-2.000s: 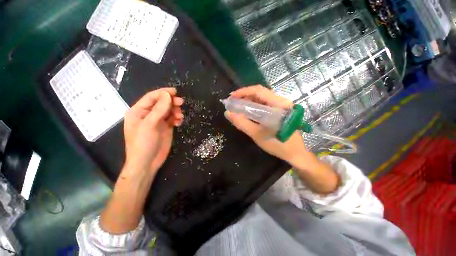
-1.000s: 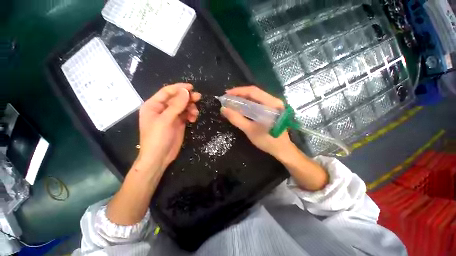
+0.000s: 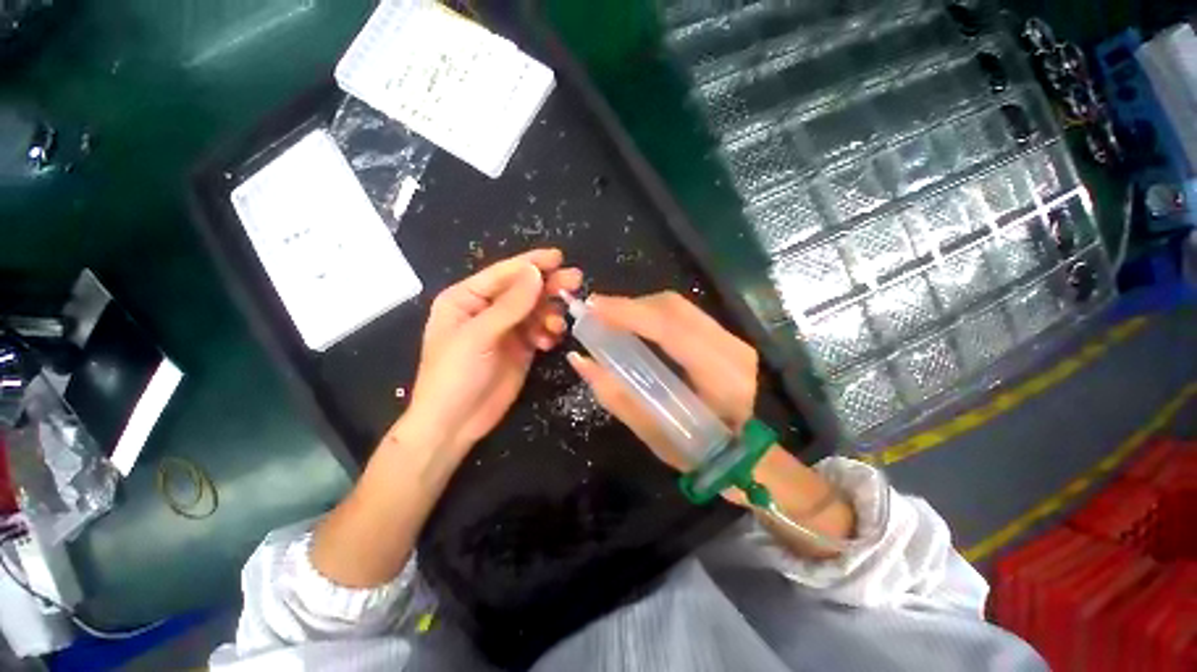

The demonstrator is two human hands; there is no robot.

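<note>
My right hand (image 3: 683, 368) holds the clear dispensing syringe (image 3: 643, 381) with a green cap, its pinkish tip pointing up and left at the fingertips of my left hand (image 3: 486, 335). The left thumb and fingers are pinched together; whatever may be between them is too small to tell. Both hands are over the black tray (image 3: 525, 525). A heap of tiny silvery parts (image 3: 572, 404) lies below the hands, partly hidden by the right fingers, with more specks scattered around.
Two white plates (image 3: 326, 243) (image 3: 446, 82) lie on the tray's far left part, a crinkled clear bag (image 3: 381, 151) between them. A clear blister tray (image 3: 906, 223) is at the right. Red trays (image 3: 1103, 565) stand lower right. A rubber band (image 3: 187, 487) lies left.
The syringe has turned steeper and its tip has come up to the left fingertips. The hands are closer together. The whole view has shifted, with the tray further right.
</note>
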